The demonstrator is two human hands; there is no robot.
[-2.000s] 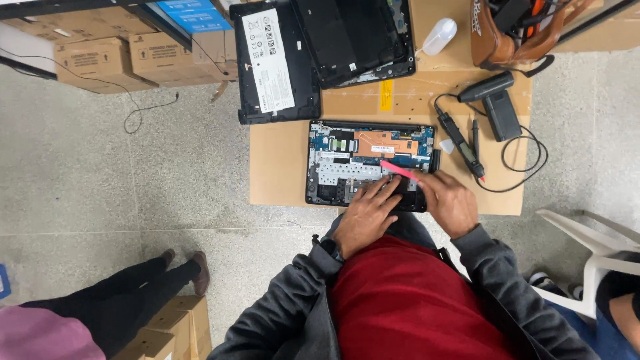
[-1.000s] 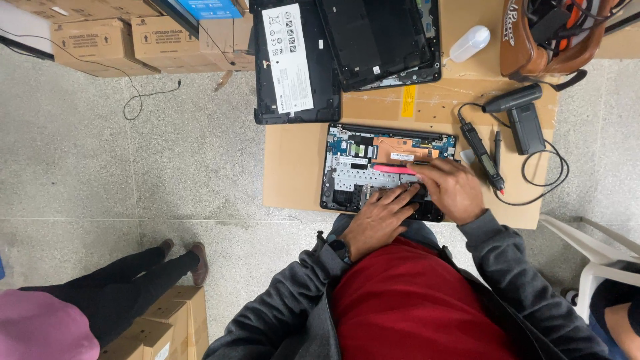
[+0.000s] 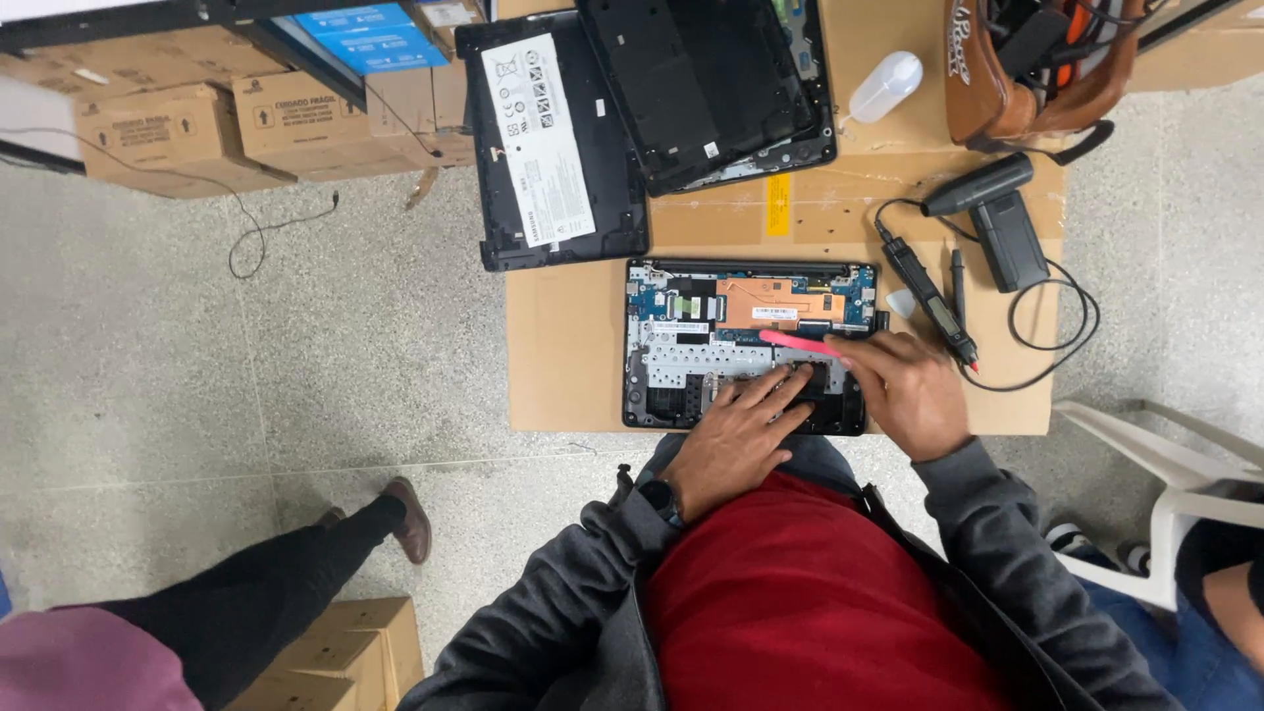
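Observation:
An opened laptop base [image 3: 681, 353] lies near the front edge of a cardboard-covered work surface, its circuit board and copper-coloured plate exposed. My right hand [image 3: 913, 390] grips a pink plastic tool [image 3: 798, 343], perhaps a brush or pry tool; its far end lies over the board just below the copper-coloured plate [image 3: 755, 298]. My left hand [image 3: 741, 434] holds nothing and rests with spread fingers on the laptop's lower middle. Right of the laptop are a pen-shaped electric tool [image 3: 928, 296] with a cable, a thin dark tool [image 3: 958, 286] and a small pale pick-like piece [image 3: 901, 303].
Black laptop covers [image 3: 622, 109] lie behind, one bearing a white label. A clear bottle [image 3: 886, 87], a brown tool bag [image 3: 997, 118] and a black handheld device [image 3: 997, 217] stand or lie at right. A white chair [image 3: 1165, 494] and people's legs flank me; boxes [image 3: 158, 138] sit back left.
The pink tool's far end has shifted left relative to the copper-coloured plate since one second ago. My left hand stays on the laptop's lower part.

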